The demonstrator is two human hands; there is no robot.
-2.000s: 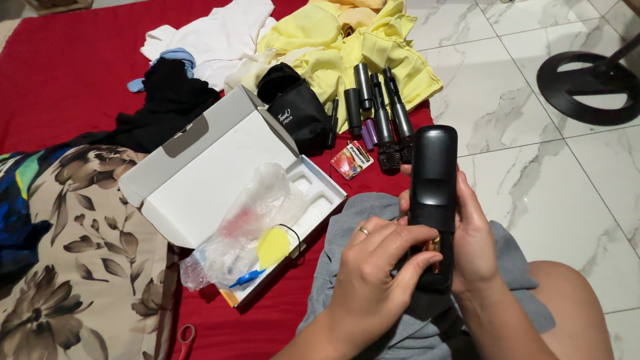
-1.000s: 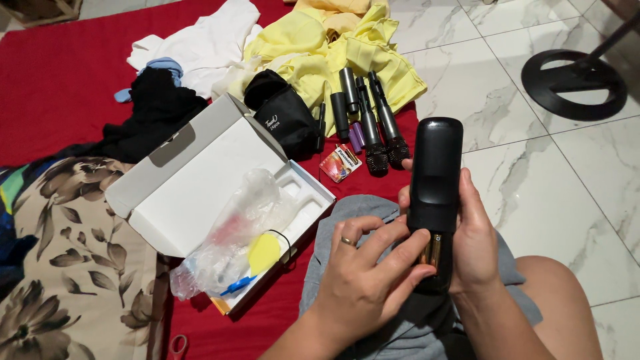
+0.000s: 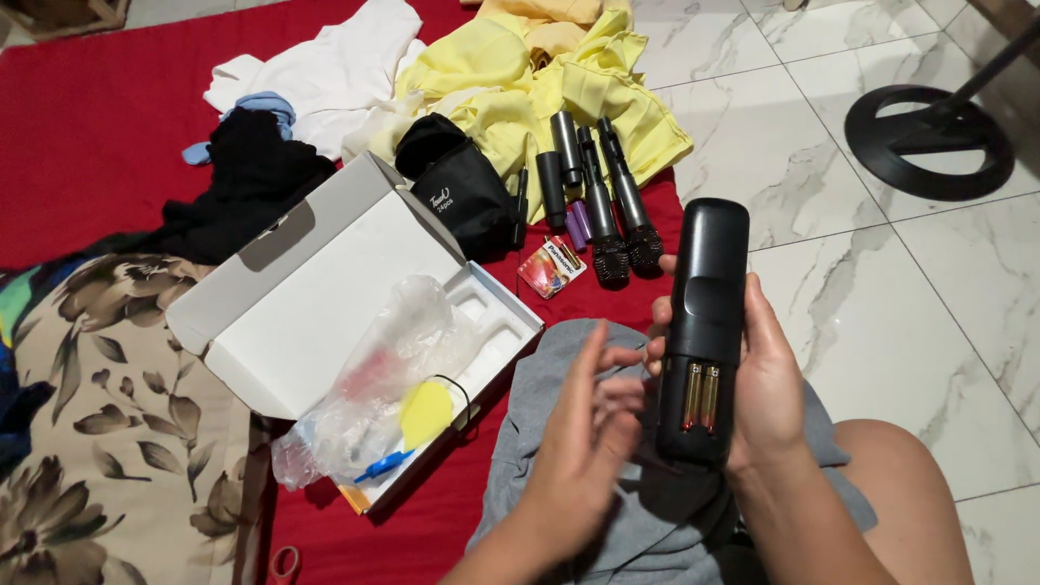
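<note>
A black remote control (image 3: 704, 317) is gripped in my right hand (image 3: 768, 382), its back facing up. Two gold-coloured batteries (image 3: 700, 396) lie side by side in its uncovered compartment near the lower end. Just left of the remote, my left hand (image 3: 589, 414) is slightly blurred, fingers apart, holding nothing. Beyond the hands, a Panasonic battery pack (image 3: 552, 266) rests on the red cloth, with a battery still showing in it. Two microphones (image 3: 608, 252) lie beside the pack, near black and grey cylinders (image 3: 552, 191) and purple tubes (image 3: 578, 226).
An open white box (image 3: 325, 268) holds crumpled clear plastic (image 3: 398, 366). Behind it are a black pouch (image 3: 465, 195) and yellow clothes (image 3: 601, 97). Red-handled scissors (image 3: 284, 562) lie at the bottom edge. A round black stand base (image 3: 929, 142) rests on the tiles.
My left hand has come off the batteries and moved left of the remote. Both batteries in the compartment are now uncovered by fingers. My right hand still holds the remote.
</note>
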